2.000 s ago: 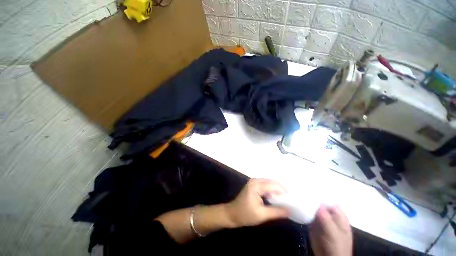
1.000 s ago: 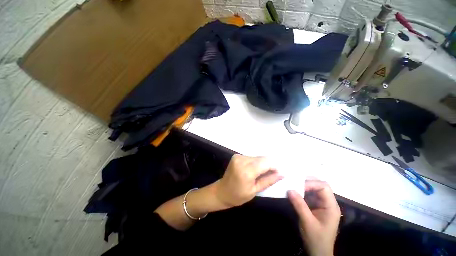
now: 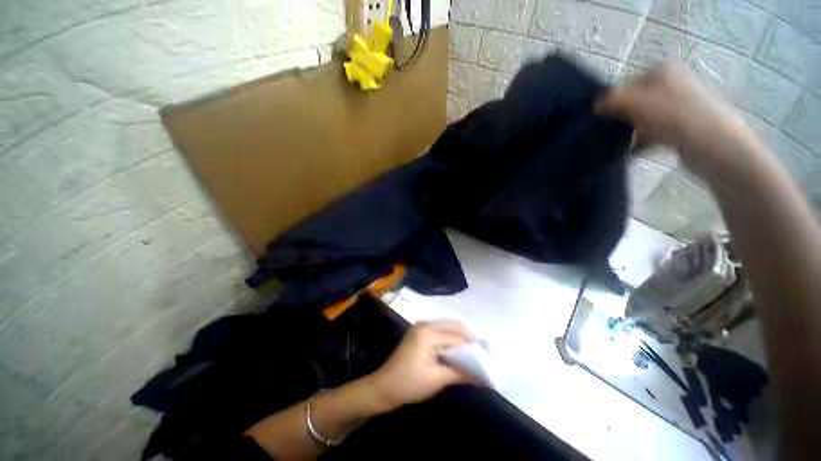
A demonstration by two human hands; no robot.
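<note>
My right hand [image 3: 662, 106], blurred and raised at the upper right, grips the edge of a navy garment piece [image 3: 549, 171] and holds it up off the table. Its other part lies on the navy pile [image 3: 360, 234] at the left. My left hand [image 3: 423, 358] is low at the table's front edge and holds a small white piece [image 3: 468, 362] between its fingers. My right forearm hides part of the sewing machine [image 3: 689, 284], whose lit needle area shows at the lower right.
Brown cardboard [image 3: 315, 144] leans on the wall behind the pile. An orange item [image 3: 365, 295] shows under the navy stack. Small dark patches [image 3: 720, 396] lie on the machine bed. More dark cloth [image 3: 243, 360] hangs at the lower left. A yellow object [image 3: 369, 58] hangs above the cardboard.
My right hand has left the white piece, moved up and taken hold of the navy garment, which is now lifted. My left hand still holds the white piece. The view has shifted.
</note>
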